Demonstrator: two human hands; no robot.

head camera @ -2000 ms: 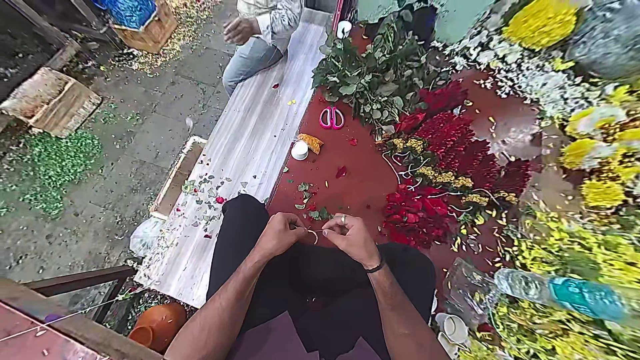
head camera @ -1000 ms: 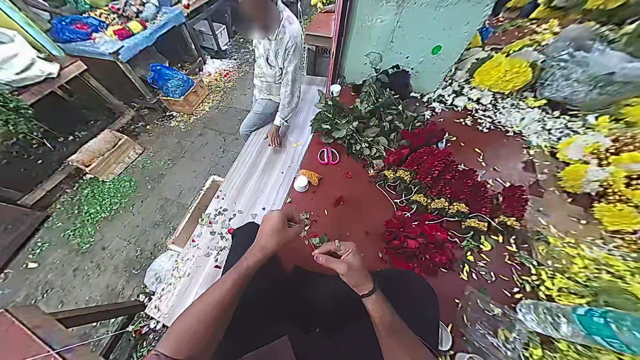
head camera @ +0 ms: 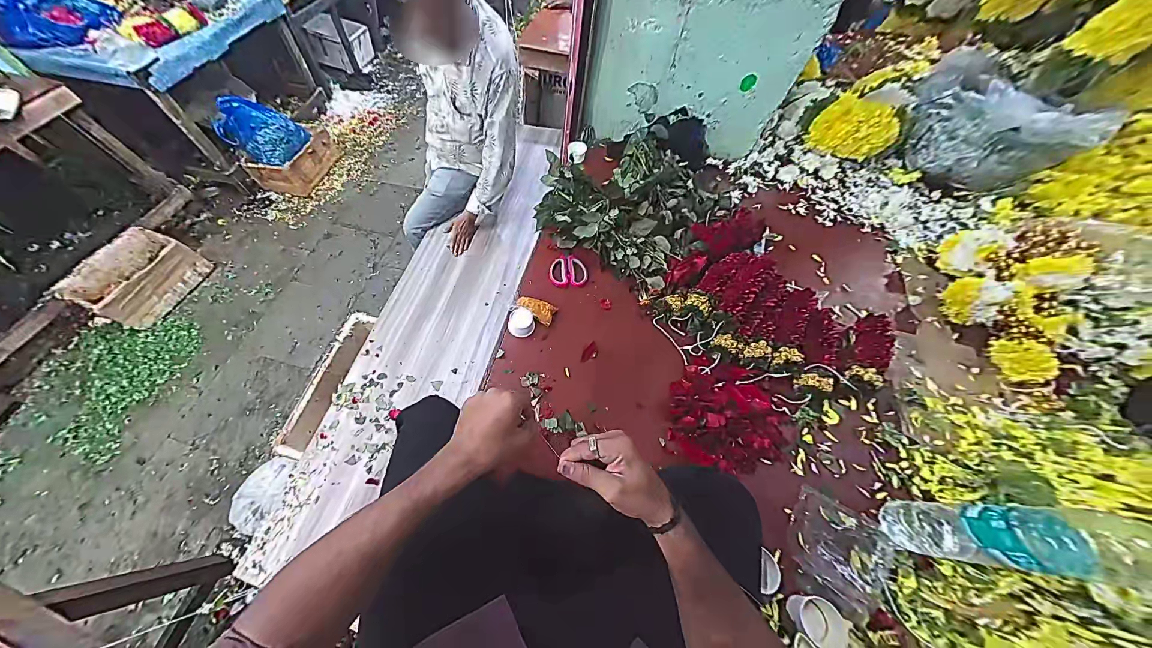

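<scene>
A thin pale thread [head camera: 547, 443] runs between my two hands above my lap. My left hand [head camera: 493, 430] is closed on its upper end; my right hand [head camera: 612, 472], with a ring and a dark wristband, pinches the other end between thumb and fingers. Leaf scraps [head camera: 562, 423] lie on the red surface just past them. To the right are bunches of red roses [head camera: 729, 418] and strings of small yellow flowers [head camera: 756, 351] with loose white thread. Pink-handled scissors [head camera: 568, 271], a white spool [head camera: 521, 322] and an orange packet [head camera: 537, 310] lie farther off.
Rose stems with leaves [head camera: 621, 207] are piled by the green wall [head camera: 702, 63]. A person [head camera: 468, 117] leans a hand on the pale plank [head camera: 450, 306]. Yellow flowers [head camera: 855, 126] and a plastic bottle [head camera: 990, 537] are at right; a wooden crate [head camera: 292, 162] stands on the ground.
The thread is now drawn between my hands, which are farther apart than two seconds ago. The view has tilted up, showing more of the person and the stalls.
</scene>
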